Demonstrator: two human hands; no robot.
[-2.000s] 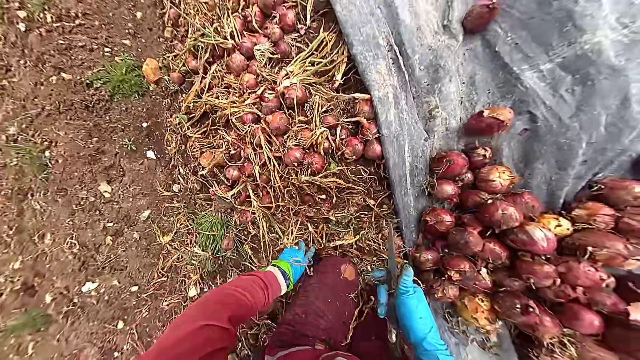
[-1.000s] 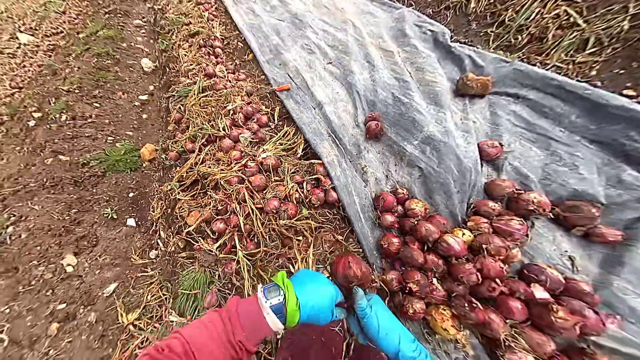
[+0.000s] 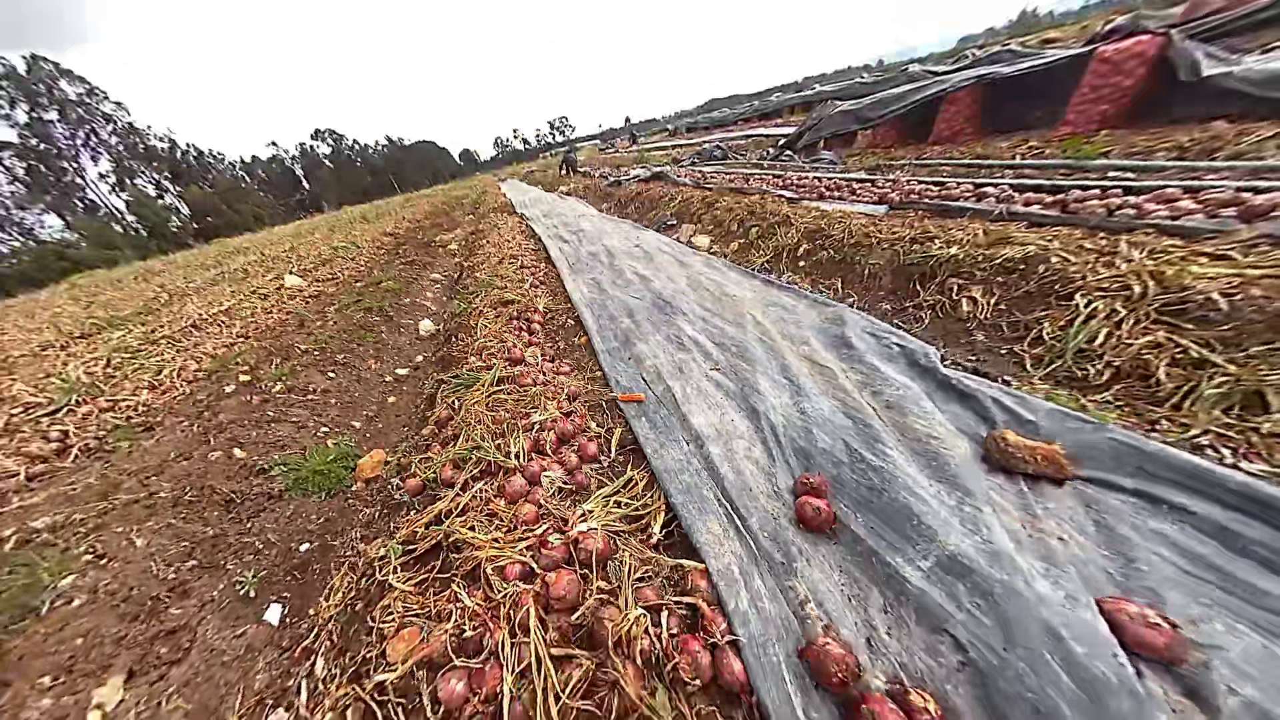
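Note:
Neither my left hand nor my right hand shows in the head view now, so what they hold is hidden. Red onions with dry tops lie in a long row on the soil. To their right runs a grey plastic sheet. Two red onions touch each other on the sheet, and more onions sit at its near end. A single elongated red onion lies farther right. At the sheet's left edge is a small orange object.
A brown clod or stone rests on the sheet's right side. Bare soil with stones borders the row on the left. Beyond the sheet are dry stalks, rows of onions and filled red sacks under sheeting. A distant person is visible.
The view has tilted up strongly towards the horizon. Both blue-gloved hands, which were at an onion one second ago, are out of the frame now.

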